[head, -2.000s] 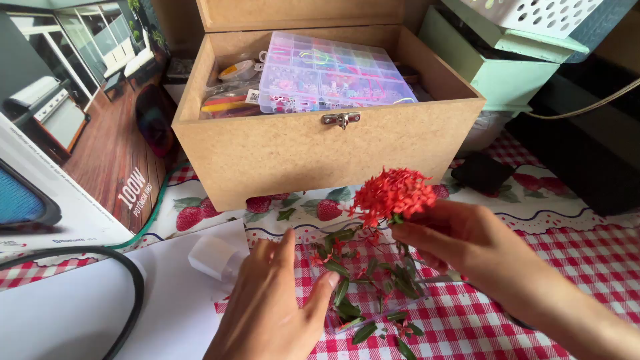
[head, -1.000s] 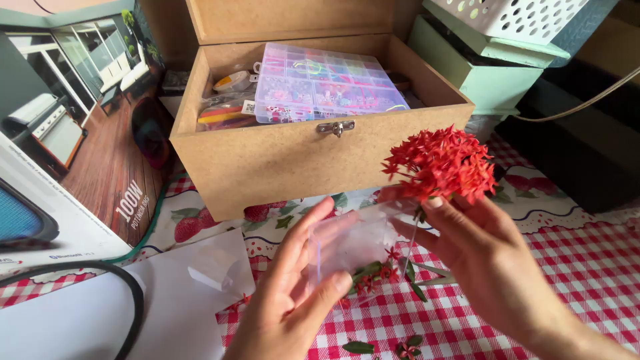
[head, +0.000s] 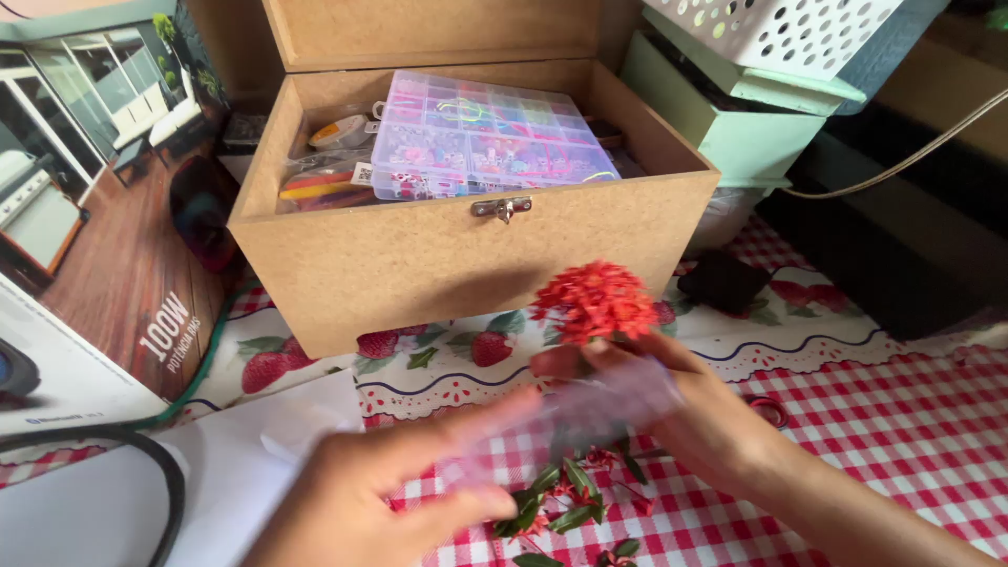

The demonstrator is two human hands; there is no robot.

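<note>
My right hand (head: 669,386) holds a cluster of red flowers (head: 598,303) upright by its stem, just in front of the wooden box. My left hand (head: 394,472), blurred, has its thumb and fingers apart around a strip of translucent film or tape (head: 567,409), which stretches across to my right hand; whether the fingers pinch it is unclear. Below the hands, cut green leaves (head: 579,480) and small red blossoms lie on the red-and-white checked cloth (head: 850,441). The flower stem is mostly hidden behind the film.
An open wooden box (head: 472,268) with a clasp holds a clear divided bead case (head: 488,142). A printed product carton (head: 102,236) stands left, near white paper (head: 228,457) and a black cable (head: 169,480). Green boxes (head: 756,142) and a dark pouch (head: 723,279) are at right.
The translucent film now spans between my hands, where two seconds ago neither hand visibly held it. The red flower cluster stays in my right hand and is lower than one second ago.
</note>
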